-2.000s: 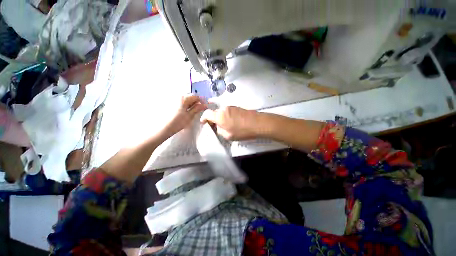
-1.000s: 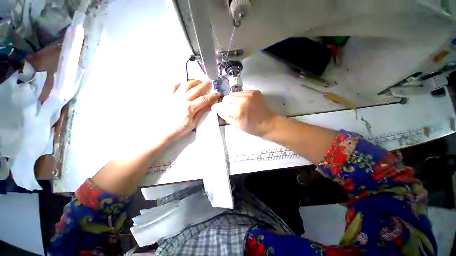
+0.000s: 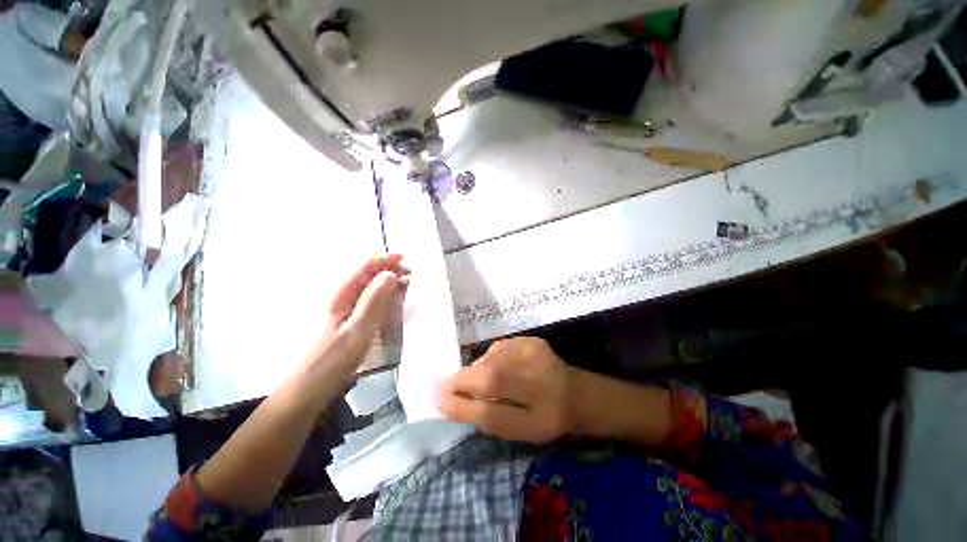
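Observation:
A long white strip [image 3: 426, 307] runs from under the presser foot [image 3: 416, 164] of the sewing machine [image 3: 318, 74] over the table's front edge. My right hand [image 3: 514, 392] grips its near end above my lap. My left hand [image 3: 366, 302] is beside the strip's left edge, fingertips bunched; whether they pinch the strip is unclear. A stack of white strips [image 3: 371, 463] lies on the grey-white check cloth [image 3: 451, 498] on my lap.
A yellow-orange handle [image 3: 687, 159] and thin metal tools lie right of the needle, with a black lump [image 3: 578, 76] behind. Ruled marks [image 3: 636, 265] line the table's front. White scraps [image 3: 111, 296] are heaped left of the table.
My right hand has moved from near the needle down to the strip's near end. My left hand has drawn back toward me. The strip now stretches straight from the presser foot.

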